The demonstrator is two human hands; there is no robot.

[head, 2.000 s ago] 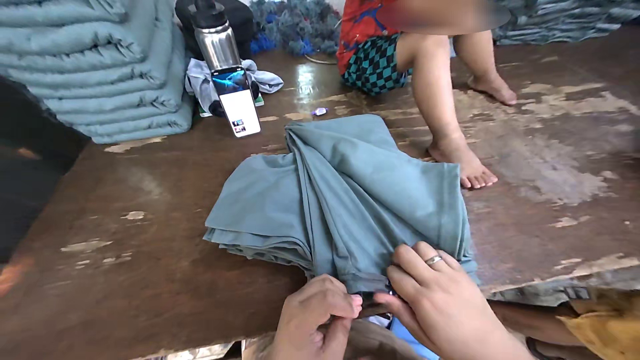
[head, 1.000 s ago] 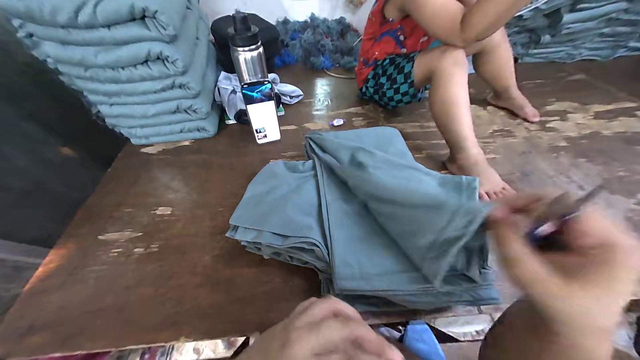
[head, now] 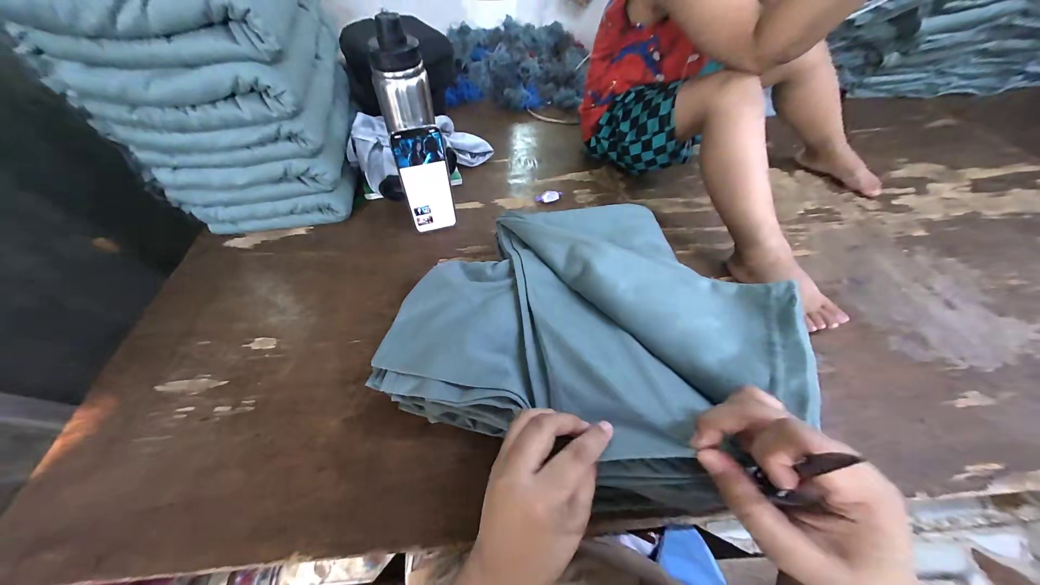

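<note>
Grey-green folded cloth garments (head: 617, 325) lie in a layered pile near the front edge of the wooden table. At the pile's lower edge, my left hand (head: 544, 479) has its thumb and fingers closed on the hem of the top piece. To its right, my right hand (head: 804, 487) pinches the same hem between thumb and forefinger. A small dark tool (head: 821, 467), perhaps thread snips, rests within the curled fingers of that hand; its exact kind is hard to tell. The top piece's upper flap is folded over toward the right.
A tall stack of folded grey-green cloth (head: 244, 114) stands at back left. A phone (head: 426, 183) leans on a steel bottle (head: 405, 93). Fabric scraps (head: 520, 61) lie behind. A person (head: 731, 114) sits barefoot on the table (head: 203, 455), one foot close to the pile.
One second ago my right hand was blurred at the pile's right side with the dark tool; now it is at the lower hem. My left hand has come up onto the hem.
</note>
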